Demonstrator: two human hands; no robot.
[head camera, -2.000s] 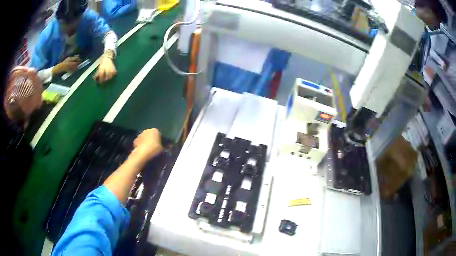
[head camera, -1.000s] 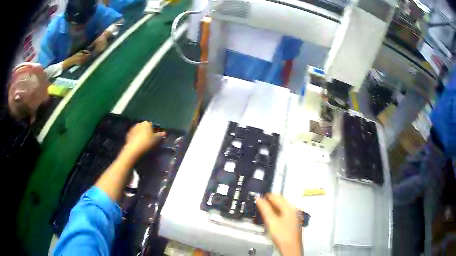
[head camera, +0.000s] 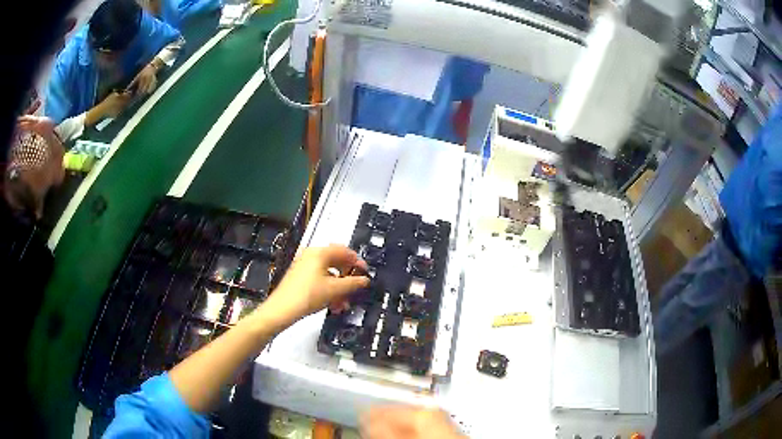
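Observation:
The long black fixture (head camera: 393, 283) lies on the left station plate, with small black parts in its two rows of nests and pale gaps. My left hand (head camera: 324, 281) is over its left row, thumb and fingers closed around a small black part (head camera: 357, 276) that they mostly hide. My right hand (head camera: 412, 422) is blurred and cut off by the bottom edge, in front of the machine bed; its grip cannot be told. A loose black part (head camera: 492, 363) lies on the white bed right of the fixture. The glossy black blister tray (head camera: 184, 296) is at the left.
A second fixture (head camera: 600, 273) sits on the right station, below the blurred screwdriving head (head camera: 604, 81). The screw feeder (head camera: 519, 184) stands between the stations. A white cable and an orange line run by the left post. People in blue are across the green conveyor (head camera: 225, 141) and at the right.
My left hand has moved right, from the blister tray to the fixture. My right hand came into view near the loose part, then moved down and left. The screwdriving head has shifted.

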